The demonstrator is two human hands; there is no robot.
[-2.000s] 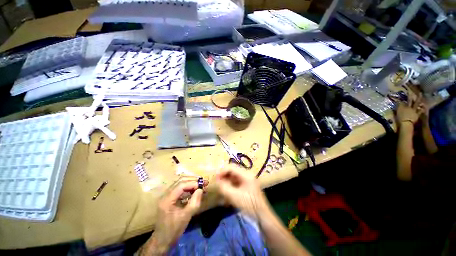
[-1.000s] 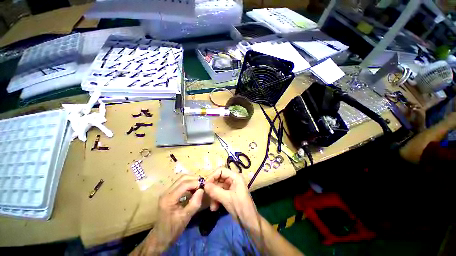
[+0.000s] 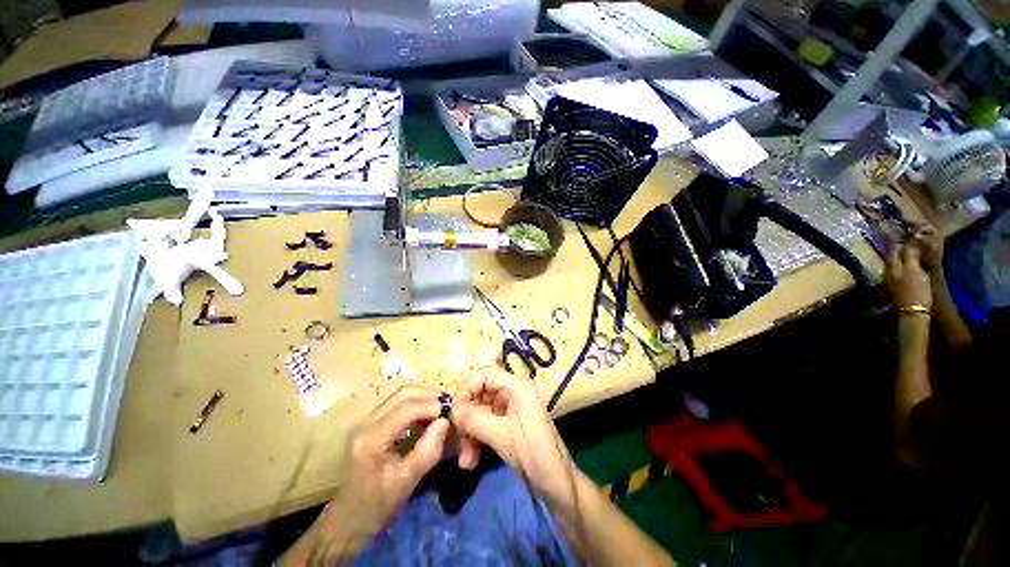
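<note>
My left hand point(image 3: 393, 443) holds a tiny dark strip-like piece point(image 3: 445, 405) between thumb and forefinger, low in the middle of the view. My right hand point(image 3: 504, 419) meets it from the right, its fingertips pinched at the piece; whether they grip it or something finer is too small to tell. The piece is partly hidden by the fingers. Scissors point(image 3: 526, 349) lie beyond my right hand, blades pointing away. A sheet with rows of small pale pieces point(image 3: 300, 371) and a ring point(image 3: 318, 330) lie beyond my left hand.
A metal stand point(image 3: 371, 277) bears a syringe point(image 3: 454, 238) beside a round tin point(image 3: 532, 236). Behind are a fan point(image 3: 587, 161) and a strip-loaded tray point(image 3: 294, 133). A black station point(image 3: 698, 249) stands right, a blister tray point(image 3: 55, 343) left. Another person's arms point(image 3: 914, 321) show far right.
My right hand has come in from the right to meet the piece in my left hand. Over the last second both hands have stayed nearly still, and the view has shifted slightly.
</note>
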